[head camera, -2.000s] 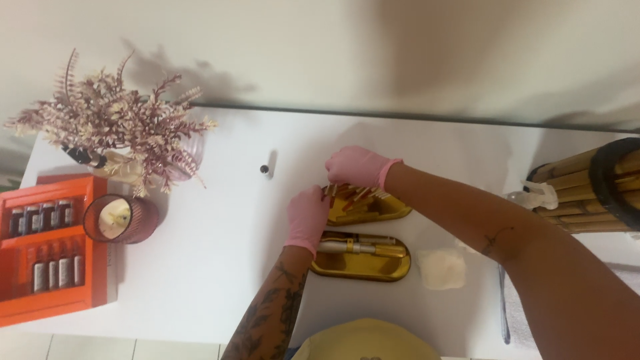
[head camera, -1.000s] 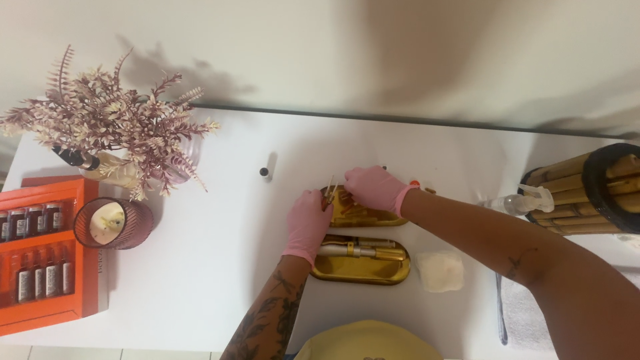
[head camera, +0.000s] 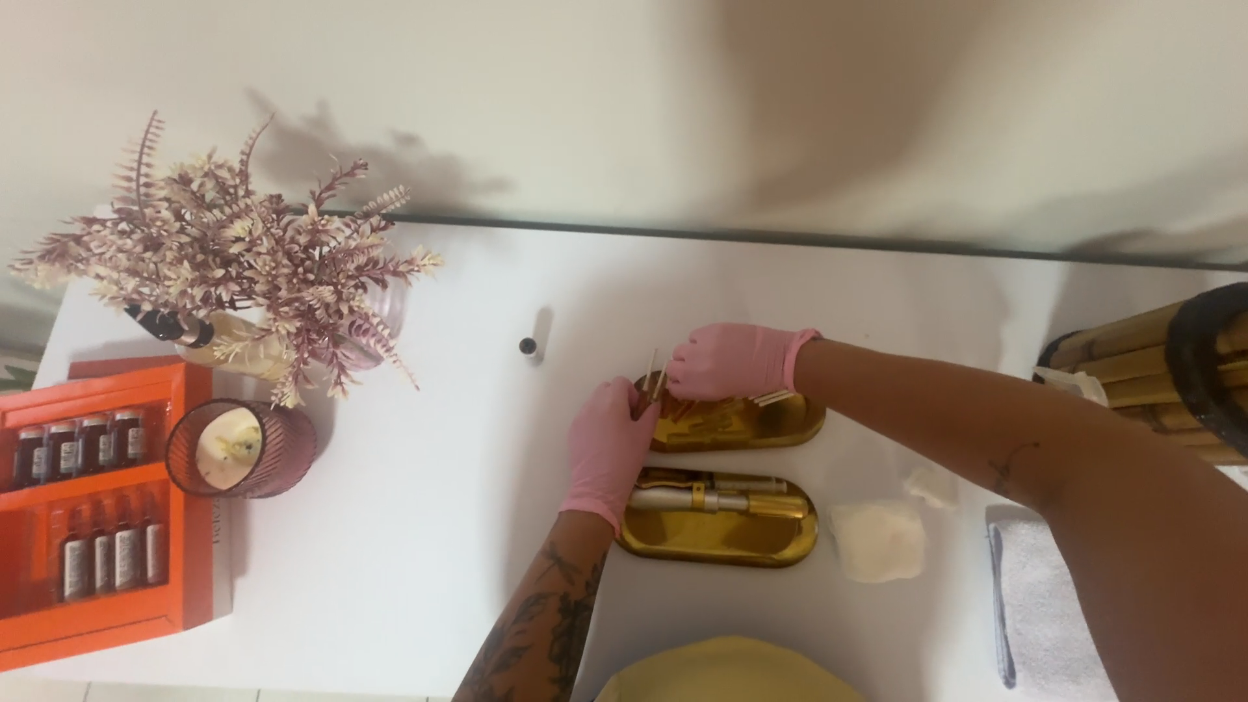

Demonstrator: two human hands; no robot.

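My left hand [head camera: 612, 444], in a pink glove, grips a small brownish item too small to name at the left end of the upper gold oval tray [head camera: 741, 436]. Beside it my right hand [head camera: 731, 361], also gloved in pink, has its fingertips close to thin pale sticks [head camera: 658, 370]; whether it grips them is unclear. More white sticks [head camera: 773, 397] show under its wrist. The lower gold tray [head camera: 721, 552] holds a silver and gold pen-like tool [head camera: 717, 500]. A small dark-topped container [head camera: 528, 347] stands left of the hands.
At the left are an orange case [head camera: 190, 526] of small bottles, a ribbed glass candle holder [head camera: 283, 448], a pump bottle [head camera: 234, 341] and a dried-look plant [head camera: 244, 253]. White pads [head camera: 877, 541], a grey towel [head camera: 1048, 604] and a bamboo container [head camera: 1121, 351] lie rightward.
My right hand has moved left along the upper tray, closer to my left hand. An orange-red item seen right of the right hand a second ago is out of sight.
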